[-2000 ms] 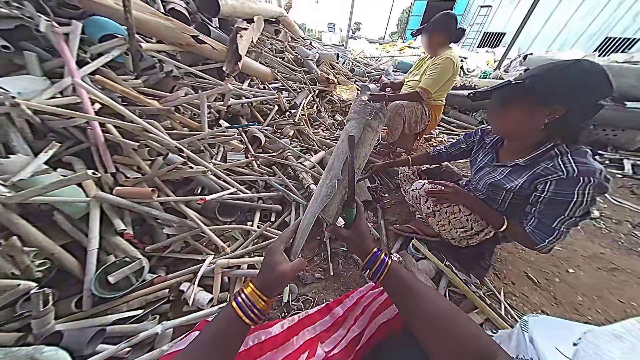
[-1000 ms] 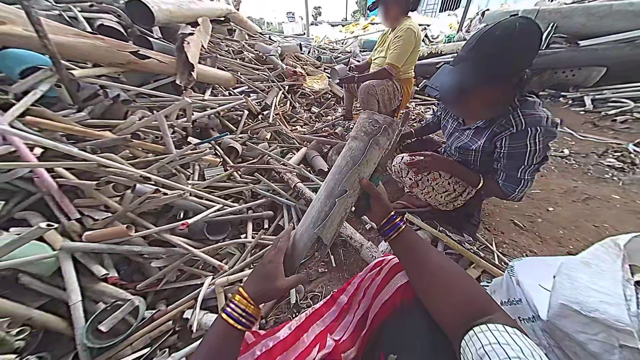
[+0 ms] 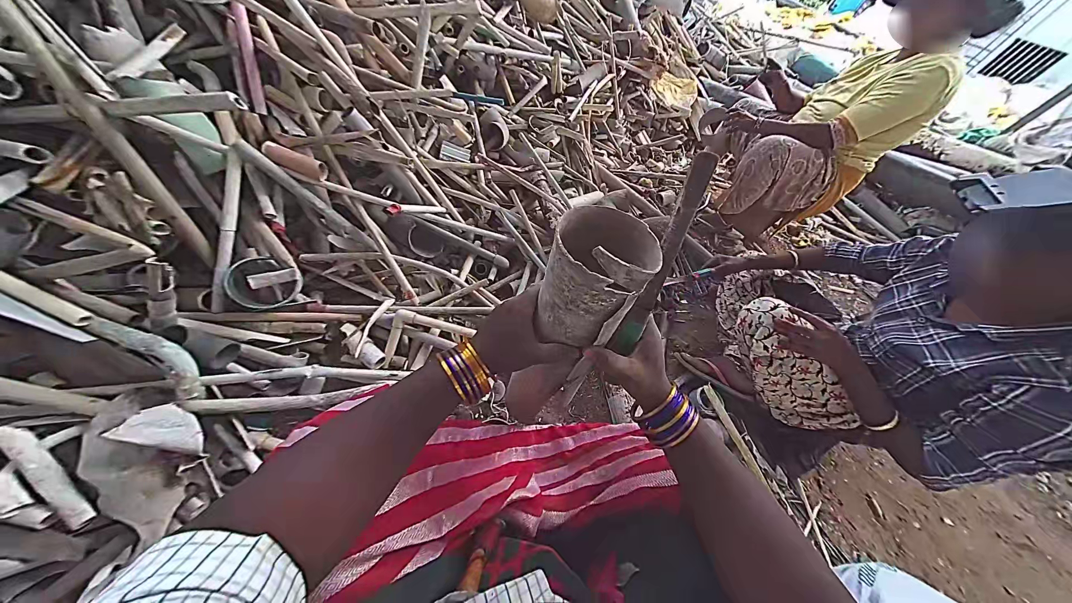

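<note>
A grey, dirt-stained plastic pipe piece point(image 3: 578, 293) with a split, jagged wall is held before me, its round open end facing up and toward me. My left hand point(image 3: 523, 339) grips it on its lower left side. My right hand point(image 3: 636, 360) is closed around a green handle point(image 3: 626, 335), with a long dark flat blade point(image 3: 688, 209) rising from it along the right side of the pipe. My right thumb touches the pipe's lower edge, and the blade lies close to the split. Whether the blade touches the pipe, I cannot tell.
A large heap of scrap pipes point(image 3: 335, 167) spreads left and ahead. A person in a plaid shirt point(image 3: 904, 335) sits close at the right; another in a yellow top point(image 3: 888, 100) sits farther off. Bare soil point(image 3: 921, 528) lies at lower right, beside a white sack point(image 3: 888, 582).
The long pipe piece has tipped so that its open end faces me, and it looks foreshortened. The dark blade, hidden one second ago, shows at its right side. The view has tilted downward.
</note>
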